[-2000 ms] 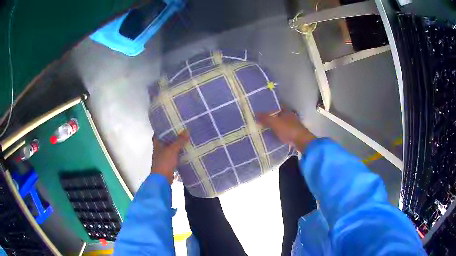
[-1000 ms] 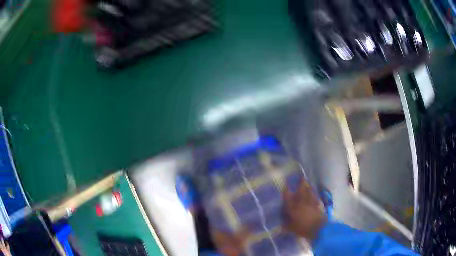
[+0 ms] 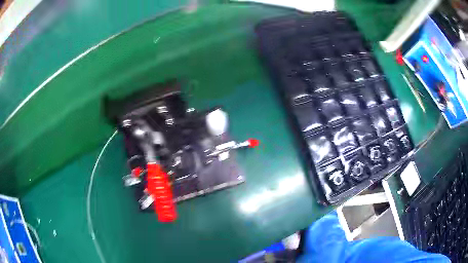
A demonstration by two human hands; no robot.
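The black clamping fixture [image 3: 177,154] stands on the green bench left of centre, a little blurred. Its red handle [image 3: 162,192] points down toward the wearer's side. A toggle clamp with a red tip [image 3: 253,143] sticks out on its right. A white round cap or bottle [image 3: 216,121] is at the fixture's right rear. A black blister tray [image 3: 333,102] lies to the right of the fixture, with ring-centred modules [image 3: 357,170] in its nearest pockets. No hand shows; only a blue sleeve is at the bottom right edge, and its hand is not visible.
A blue-and-white control box [image 3: 436,77] is at the right rear, with a cable. More black trays [image 3: 444,210] stand at the lower right, with a white label [image 3: 410,177] near them. Another blue-and-white box [image 3: 15,231] is at the left edge. A thin cable curves over the bench.
The view has swung up from the plaid stool cushion to the bench top. Both hands, earlier on the cushion, have left the picture. The fixture and tray now show fully.
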